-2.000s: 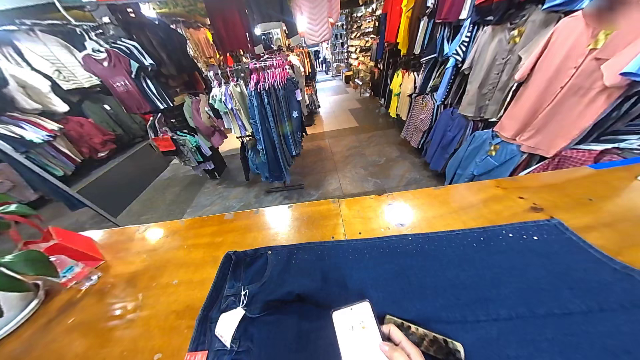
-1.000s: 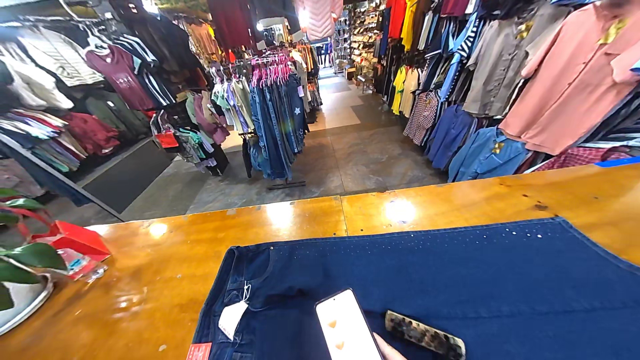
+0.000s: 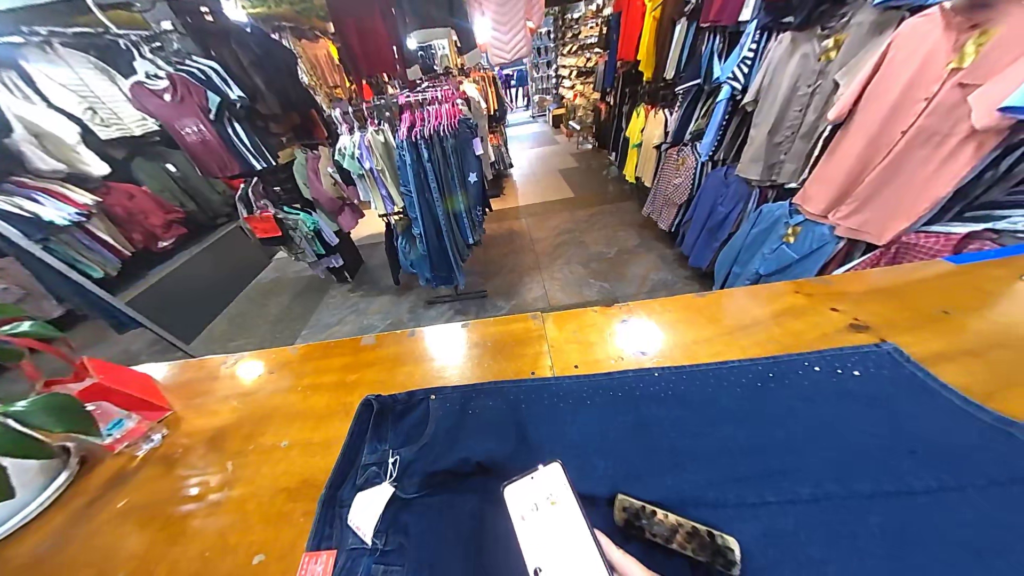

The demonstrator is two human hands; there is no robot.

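My right hand (image 3: 626, 558), seen only in part at the bottom edge, holds a smartphone (image 3: 552, 520) with a bright, lit screen. The phone is above dark blue jeans (image 3: 768, 448) laid sideways, with small shiny studs along the far edge. To the right of the phone, a long tortoiseshell-patterned object (image 3: 678, 532) lies on the denim. A white paper hang tag (image 3: 371, 510) on a string rests near the waistband, and a red label (image 3: 317, 563) shows at the lower left corner. My left hand is out of view.
The jeans lie on a glossy wooden counter (image 3: 240, 448). At its left are a red paper bag (image 3: 124, 392) and a potted plant (image 3: 48, 412). Beyond the counter's far edge are a rack of jeans (image 3: 440, 200), hanging shirts (image 3: 896, 128) and a tiled floor (image 3: 552, 240).
My right hand and the phone have shifted a little left, away from the tortoiseshell-patterned object, which now shows more fully. Less of the hand is visible. The jeans lie as before.
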